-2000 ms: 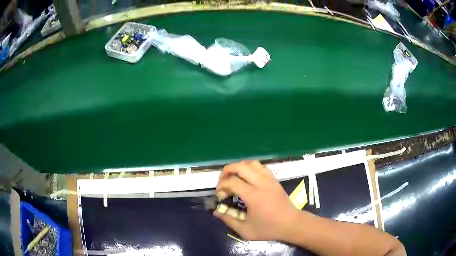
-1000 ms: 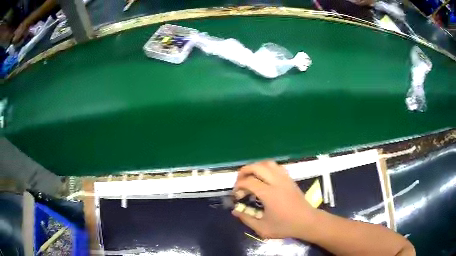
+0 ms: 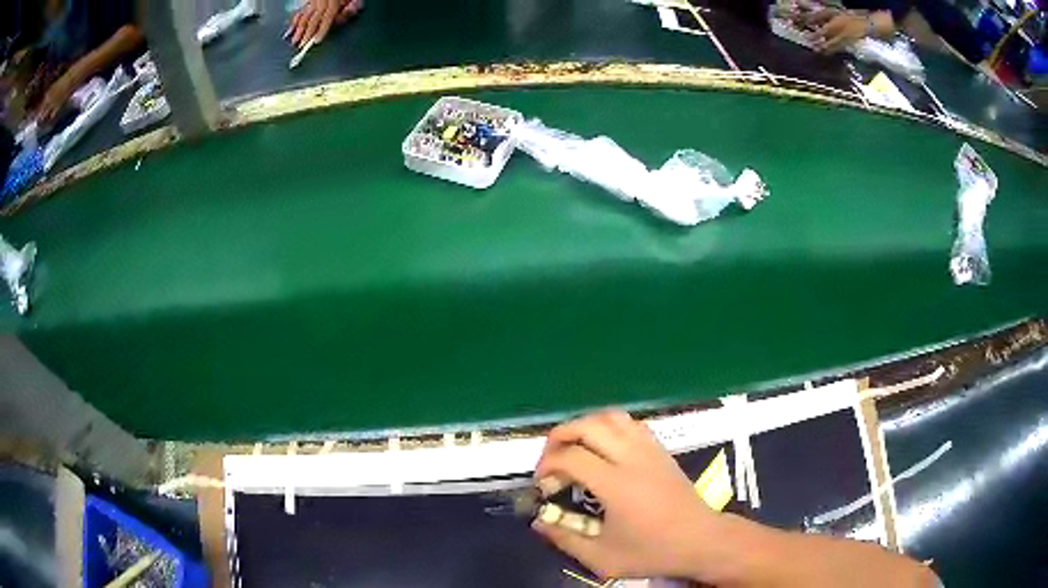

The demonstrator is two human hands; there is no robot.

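My right hand [image 3: 638,502] is closed around a small hand tool, which looks like pliers [image 3: 560,517], with a short dark head and cream-yellow handles. It is over the glossy black printed sheet [image 3: 379,540] on the bench, the tool's head pointing left. My left hand is not in view. On the green belt, an open white housing [image 3: 457,142] with yellow and blue parts inside is joined to a cord in a clear plastic bag [image 3: 621,172], with a white plug [image 3: 749,188] at its far end.
A blue bin [image 3: 144,551] with silvery small parts and a pale stick stands at the lower left. Other bagged pieces lie on the belt at the far right [image 3: 972,218] and left edge [image 3: 17,270]. Across the belt, other people's hands [image 3: 320,20] show. A grey post [image 3: 178,63] stands upper left.
The housing and its bagged cord have shifted right in the picture, and a bagged piece has appeared at the left edge. My right hand still grips the tool over the sheet.
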